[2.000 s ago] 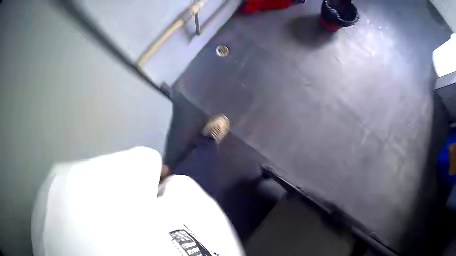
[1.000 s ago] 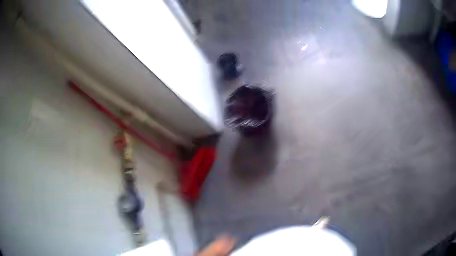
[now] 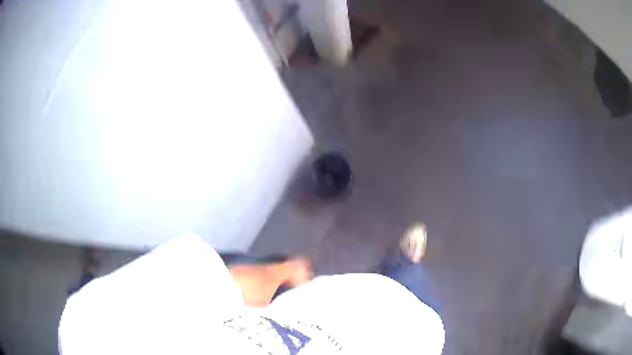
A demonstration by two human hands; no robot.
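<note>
My left hand (image 3: 294,272) shows blurred at the bottom centre, beyond the left sleeve of my white printed T-shirt (image 3: 353,312). The forearm is bent in front of the shirt. The fingers are too blurred to tell whether they hold anything. My right hand is not in view. A foot (image 3: 414,241) and a dark blue trouser leg (image 3: 414,274) show past the shirt's hem.
A large bright white panel or wall (image 3: 173,132) fills the left. A small round dark bin or bucket (image 3: 331,175) stands on the dark floor (image 3: 471,166) by its corner. A white column (image 3: 329,31) is at the top. A white rounded basin-like thing (image 3: 610,260) is at the right edge.
The view has swung and moved along the floor. The red thing and the wall pipes have left the view. The white panel fills more of the left, and more of my left forearm shows.
</note>
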